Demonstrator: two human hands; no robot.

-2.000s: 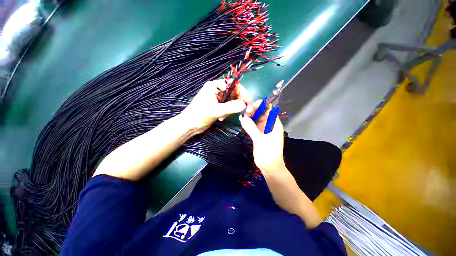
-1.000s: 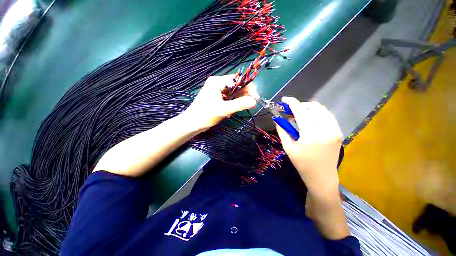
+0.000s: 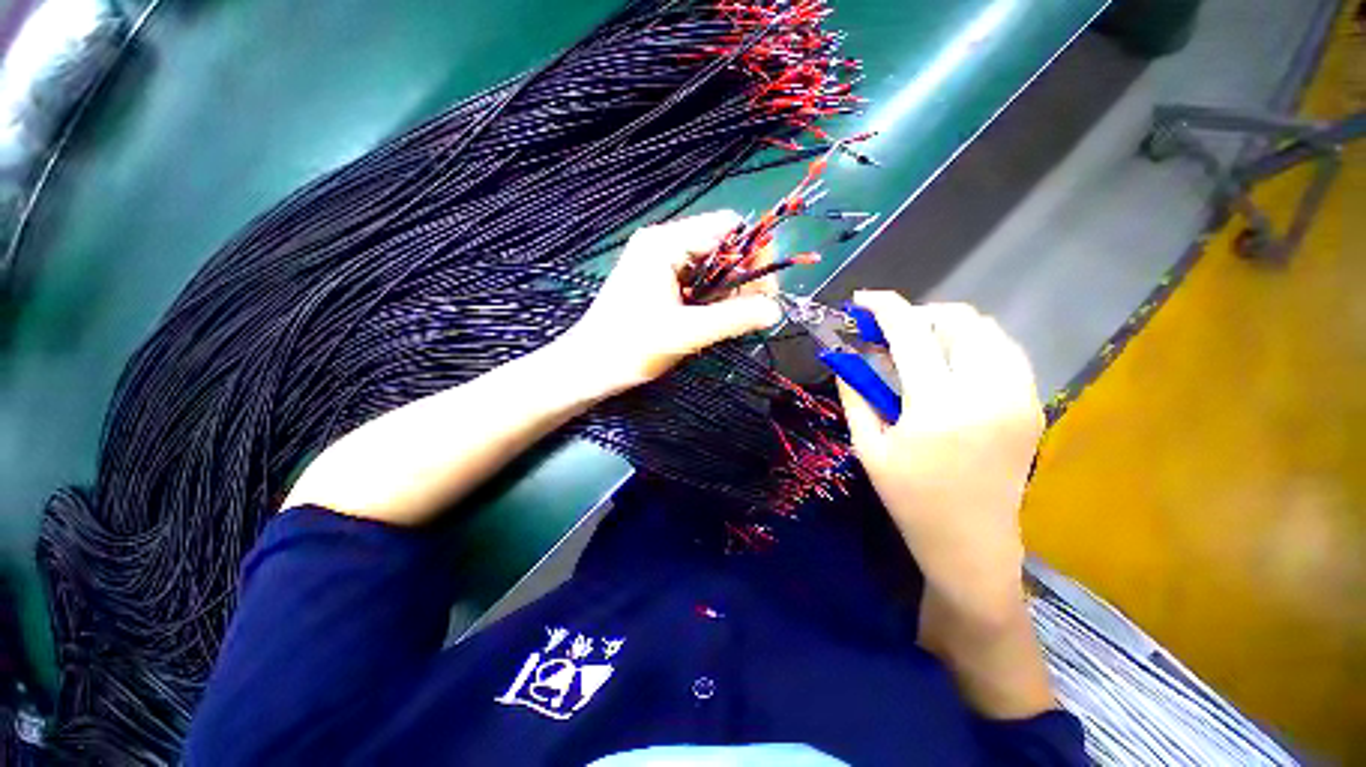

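Note:
A thick bundle of black cables (image 3: 345,255) curves over the green table, with red wire ends (image 3: 779,60) fanning out at the top. My left hand (image 3: 674,300) holds a small bunch of cable ends with red and dark cores (image 3: 757,240). My right hand (image 3: 951,435) is closed around the blue-handled pliers (image 3: 857,360). Their jaws are at my left thumb tip, beside the held bunch; what lies between them is too small to tell. A smaller group of red-tipped cables (image 3: 802,465) hangs at the table edge by my lap.
The green table (image 3: 225,135) has its metal edge running diagonally under my hands. A shiny clear plastic bag (image 3: 53,75) lies at upper left. White cables (image 3: 1139,674) are at lower right. A grey frame with casters (image 3: 1258,165) stands on the floor at upper right.
My right hand has turned and brought the plier jaws to my left thumb. The bunch in my left hand is more spread, with some ends now pointing right. A dark shape at lower right has gone.

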